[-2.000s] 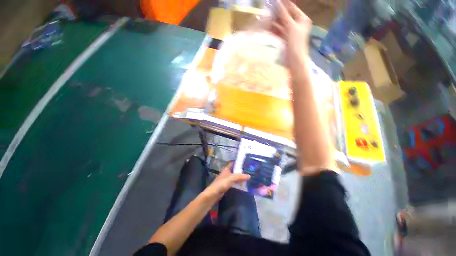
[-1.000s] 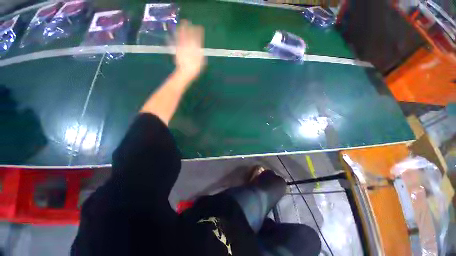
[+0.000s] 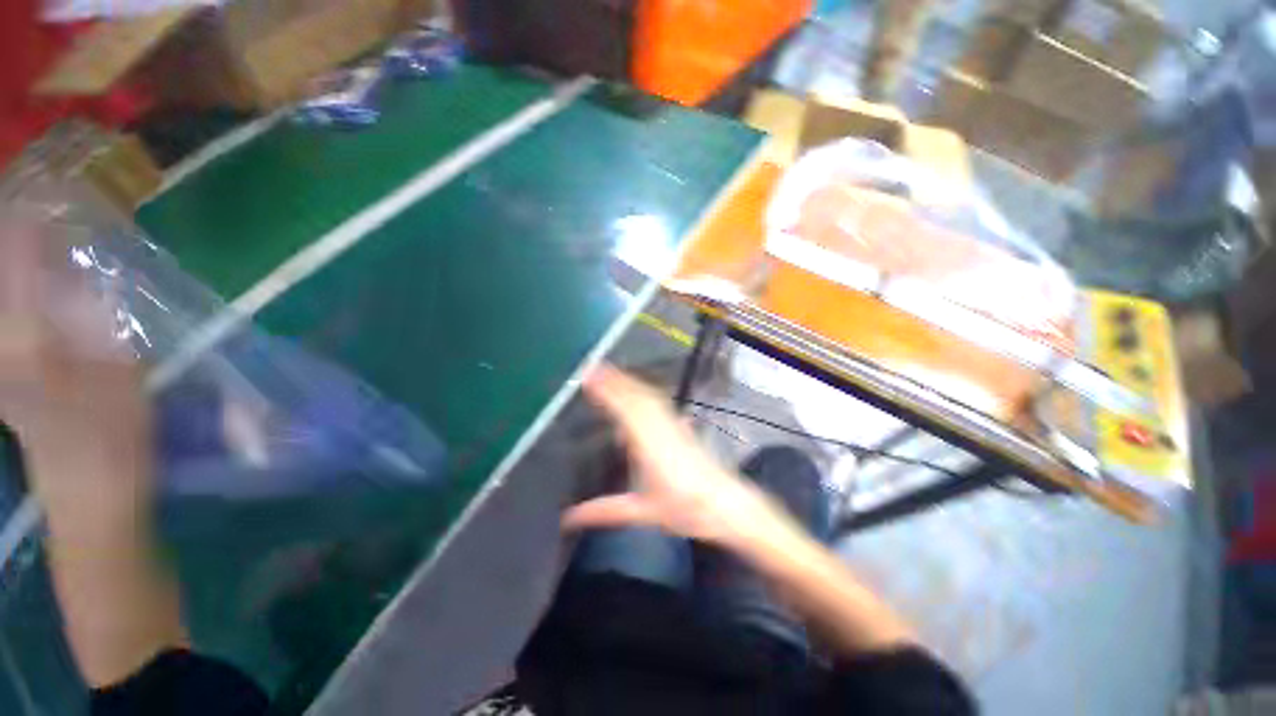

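My left hand (image 3: 49,336) is at the far left, strongly blurred, and holds clear plastic film. A bagged product box (image 3: 280,427), a blurred blue-purple shape in shiny film, trails from it to the right over the green table (image 3: 462,280). Whether the box touches the table cannot be told. My right hand (image 3: 669,476) is above my lap, fingers spread, empty. The sealer's orange top (image 3: 819,301) stands ahead to the right, with the pale sealing bar (image 3: 952,319) across it and crumpled clear film (image 3: 910,224) on it.
The sealer's yellow control box (image 3: 1140,378) is at its right end. More bagged boxes (image 3: 343,98) lie at the table's far edge. Open cartons (image 3: 301,49) are behind them at upper left. An orange machine (image 3: 714,42) stands beyond the table. Black sealer legs (image 3: 924,497) stand on the grey floor.
The view has swung from the table back toward the sealer. My left hand, seen empty over the table a second ago, now holds a bagged box at the left. My right hand has come into view.
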